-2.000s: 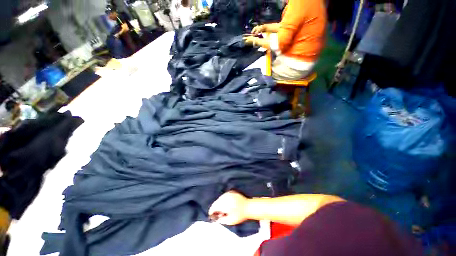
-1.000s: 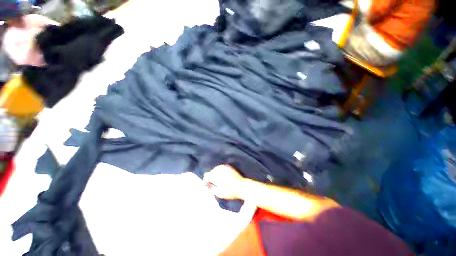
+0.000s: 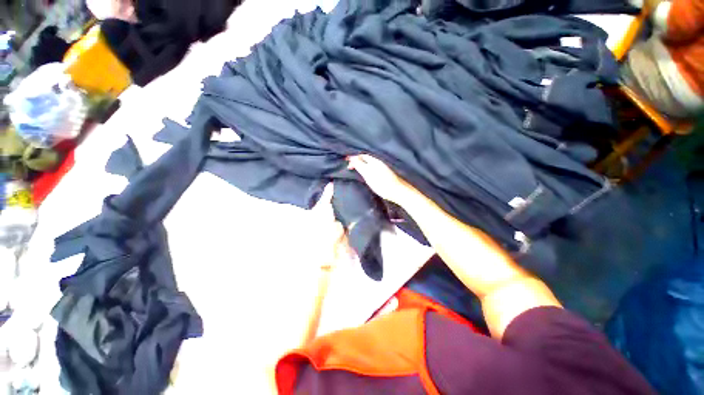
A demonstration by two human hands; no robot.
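Dark grey-blue trousers [image 3: 357, 208] lie at the near edge of a large pile of similar trousers [image 3: 417, 100], with a short end hanging over the white table. My right hand [image 3: 369, 171] reaches in from the lower right, its fingertips closed on a fold of the dark cloth. My left hand [image 3: 338, 235] is pale and washed out against the table. It is at the left side of the hanging end; its fingers and grip are unclear. No tool can be made out in either hand.
A crumpled trouser heap [image 3: 123, 324] lies left on the white table [image 3: 239, 254]. Black cloth [image 3: 174, 35], a yellow item [image 3: 98, 62] and plastic bags [image 3: 46, 108] are beyond. A person on an orange-yellow stool [image 3: 656, 116] sits upper right; a blue bag [image 3: 668, 332] is lower right.
The view has swung down and to the right. My left hand and forearm have come into view beside the cloth. My right hand has moved to a fold at the pile's near edge.
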